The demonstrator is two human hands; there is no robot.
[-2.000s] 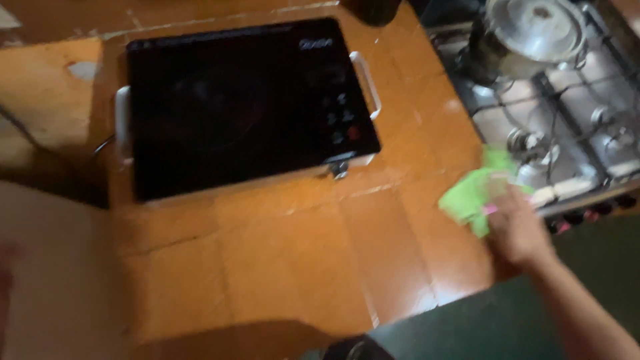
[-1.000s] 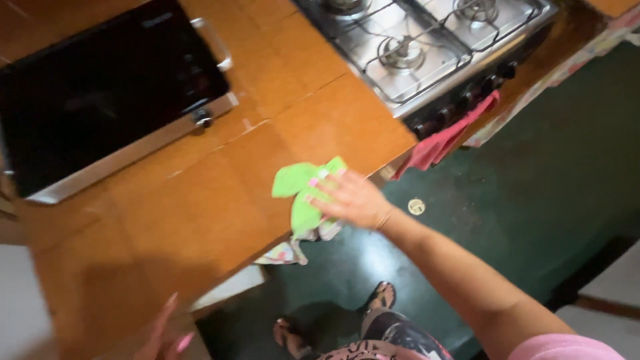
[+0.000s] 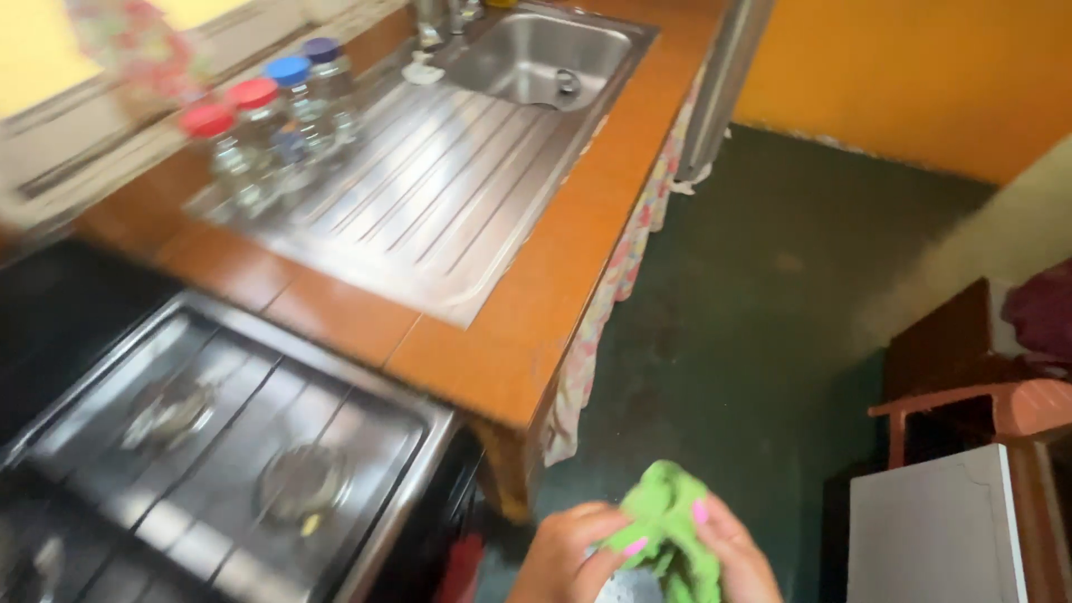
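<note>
Both of my hands are low in the view, over the floor and to the right of the gas stove (image 3: 226, 452). They grip a bunched green cloth (image 3: 666, 511) between them: my left hand (image 3: 565, 548) pinches its left side and my right hand (image 3: 733, 548) holds its right side. Pink nails show on the fingers. The lower part of the cloth is cut off by the frame edge. Up ahead, a stainless-steel sink (image 3: 548, 59) with a ribbed drainboard (image 3: 427, 180) is set in the orange tiled counter (image 3: 536, 335).
Several glass bottles with red and blue caps (image 3: 289, 71) stand along the drainboard's left edge. A floral curtain (image 3: 620, 276) hangs under the counter. The dark green floor (image 3: 712, 318) runs alongside. At the right are a white panel (image 3: 930, 528) and an orange-red chair or frame (image 3: 963, 406).
The view has swung from the counter with the black cooktop to the sink side. The cloth, lying under one hand at the counter edge a second ago, is now lifted and bunched in both hands.
</note>
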